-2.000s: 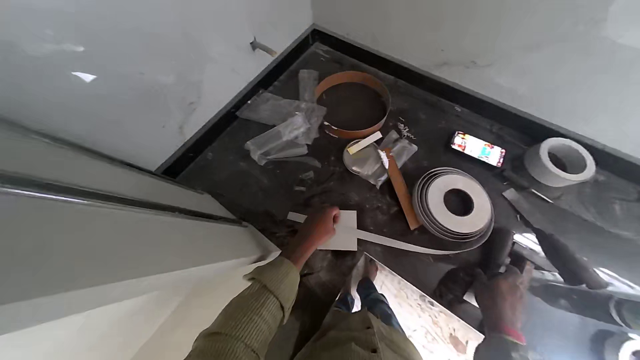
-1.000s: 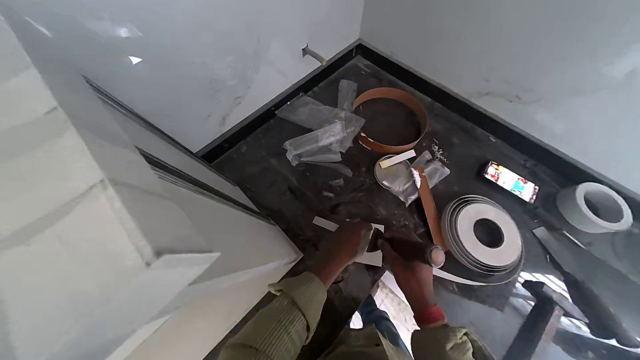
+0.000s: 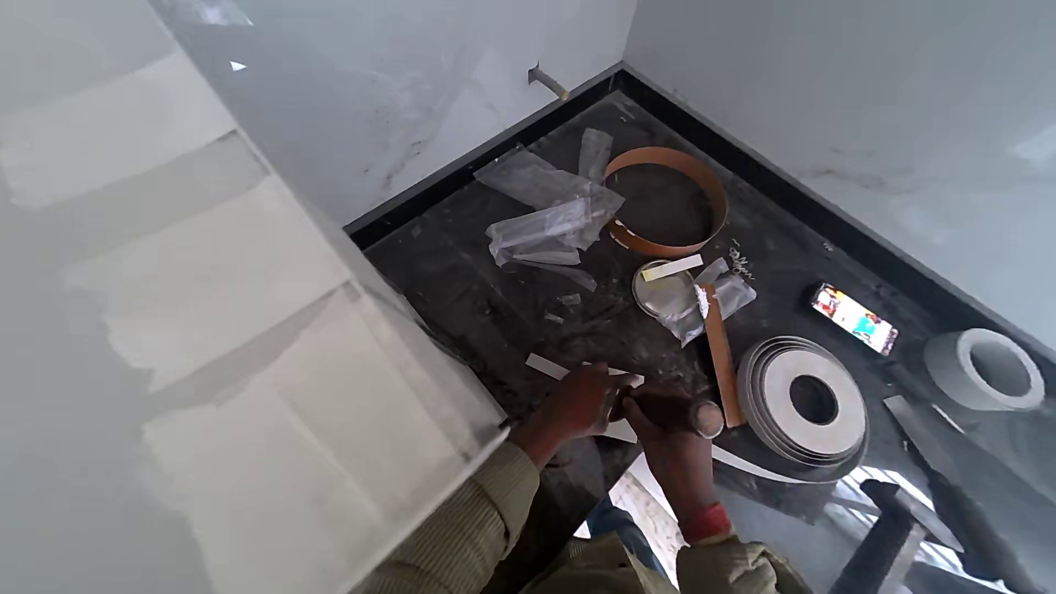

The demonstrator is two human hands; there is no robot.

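Note:
My left hand [image 3: 582, 400] is low in the middle, fingers curled over a flat white rectangular piece [image 3: 620, 431] and a narrow white edging strip [image 3: 546, 366]. Whether it grips the strip or the tool is hidden. My right hand [image 3: 672, 454] is closed around a dark tool handle [image 3: 664, 404] with a round pale butt, and its fingertips meet my left hand. The tool's working end is hidden. From the hands the strip curves right to a coiled roll of edging [image 3: 813, 400]. A brown flat strip [image 3: 720, 363] lies between the hands and the roll.
On the black countertop [image 3: 462, 289] lie clear plastic wrappers [image 3: 549, 219], a brown band loop [image 3: 714, 194], a round tin lid [image 3: 652, 297], a lit phone [image 3: 854, 318] and a white tape roll [image 3: 990, 370]. A hammer [image 3: 895, 528] and a dark-handled saw or blade [image 3: 949, 495] lie lower right. A pale panel [image 3: 289, 371] stands at left.
My right hand has come from the tools at the lower right to beside my left hand, with the handled tool in it. The view has shifted, with more of the left panel showing.

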